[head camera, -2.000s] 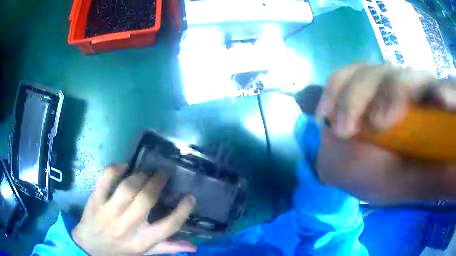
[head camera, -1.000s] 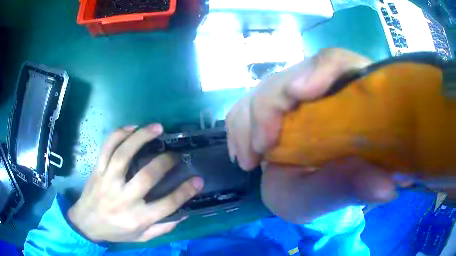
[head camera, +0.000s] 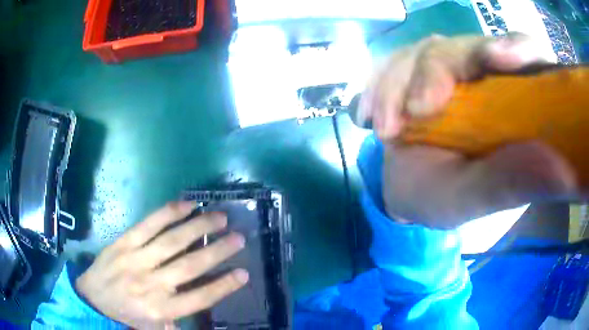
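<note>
A black rectangular housing with a grey centre panel lies on the green mat at the lower middle, its long side running away from me. My left hand lies flat over its left part, fingers spread, and covers that side. My right hand is shut on the orange electric screwdriver, held up at the right. The screwdriver's dark front end points left, close to the pick-up point of the white screw feeder. The bit tip is too bright and blurred to make out, and so is any screw.
An orange-red bin of tiny dark pieces stands at the upper left. Another black housing lies at the far left, with a dark part beside it. A thin cable runs down from the feeder. A white sheet lies upper right.
The right hand and screwdriver have moved from over the housing up and right to the feeder. The housing has turned from lying crosswise to lengthwise, with my left hand still on it.
</note>
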